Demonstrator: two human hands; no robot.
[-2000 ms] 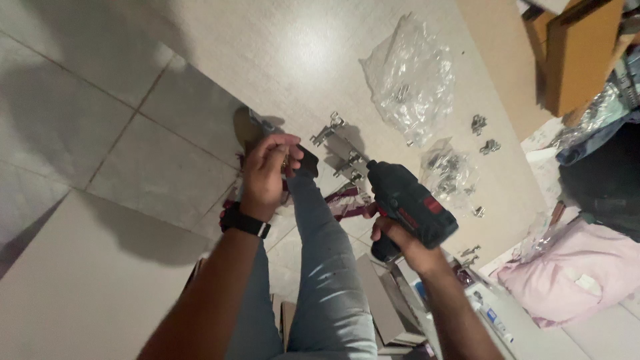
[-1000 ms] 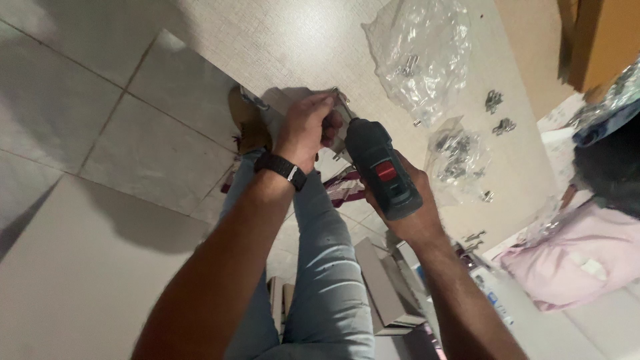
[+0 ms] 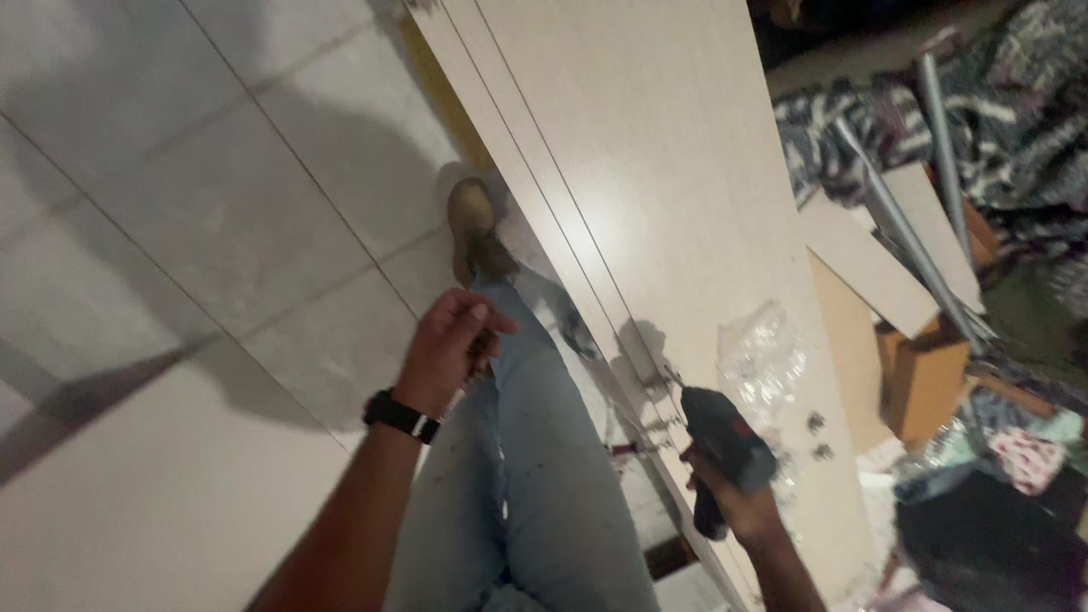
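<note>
A dark cordless drill [image 3: 729, 438] is gripped by its handle in my right hand [image 3: 733, 497], above a long pale wood-grain panel [image 3: 671, 153]. Its bit points up and left, close to small metal hinges [image 3: 659, 384] near the panel's left edge; whether it touches one is unclear. My left hand [image 3: 463, 344], with a black watch on the wrist, is over my jeans, left of the panel. Its fingers are curled, and something small may be in them; blur hides this. A clear plastic bag [image 3: 765, 361] lies on the panel, with small metal parts [image 3: 818, 450] to its right.
Grey floor tiles [image 3: 280, 170] lie to the left, with a pale board [image 3: 195, 501] below. My booted foot [image 3: 470, 221] is beside the panel. On the right are metal tubes [image 3: 905, 238], an orange-brown box [image 3: 922, 382], patterned cloth [image 3: 1028, 110] and a black bag or cloth [image 3: 994, 535].
The view has shifted widely, showing more of the panel. My left hand has left the panel's edge, where it was beside the drill's tip a second ago. The drill remains in my right hand.
</note>
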